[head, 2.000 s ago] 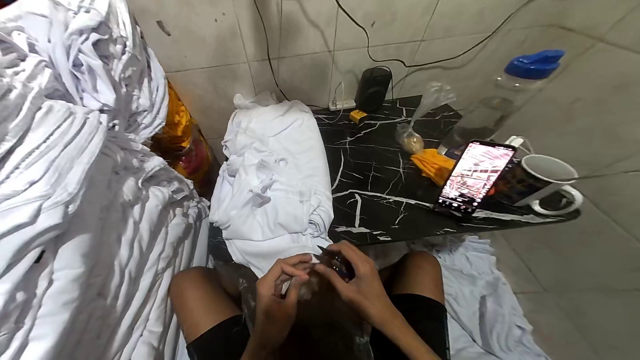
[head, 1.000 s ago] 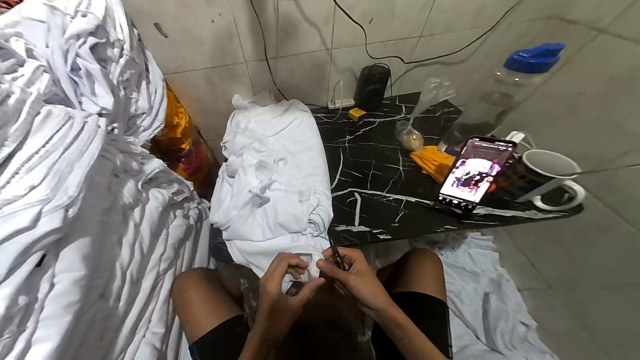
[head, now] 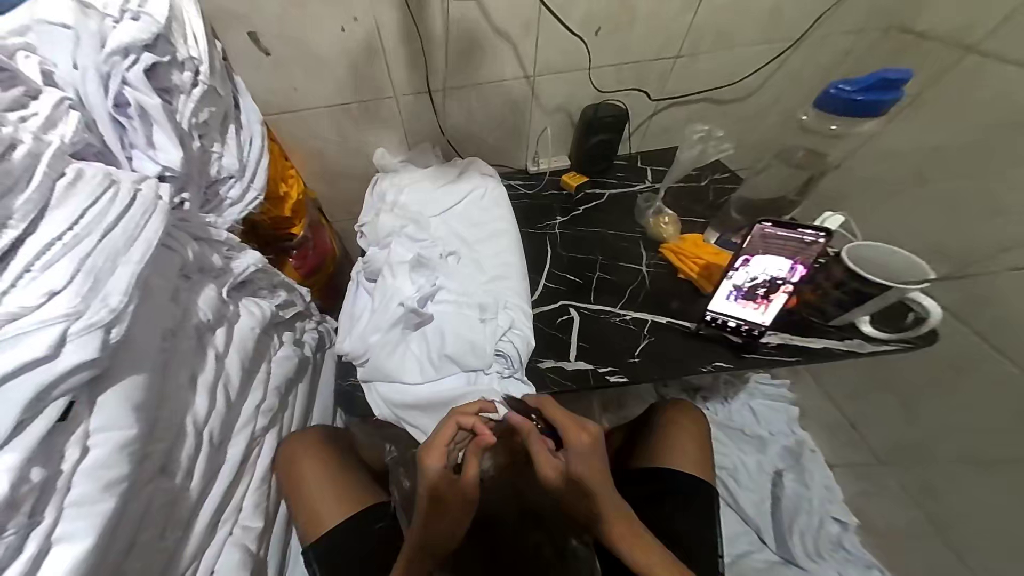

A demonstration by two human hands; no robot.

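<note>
Over my lap, my left hand (head: 456, 456) pinches an edge of white fabric (head: 496, 410) between thumb and fingers. My right hand (head: 564, 448) is close beside it on the right, closed around a small dark tool (head: 532, 420) whose pointed tip meets the fabric; its exact kind is unclear, perhaps thread snips. Just beyond both hands, a folded pile of white garments (head: 464, 240) lies on the black marble-patterned table, and its near end hangs over the edge towards my fingers.
Large heaps of white cloth (head: 160, 360) rise at left. On the black table (head: 592, 264) are a lit phone (head: 768, 280), a mug (head: 888, 272), an orange cloth (head: 694, 260), a clear bottle with blue lid (head: 864, 92) and a dark speaker-like object (head: 598, 138). More white cloth (head: 784, 472) lies lower right.
The dark tool in my right hand has tilted from nearly upright to slanting left towards the fabric. My left fingers have shifted slightly at the cloth edge. The phone's picture has changed.
</note>
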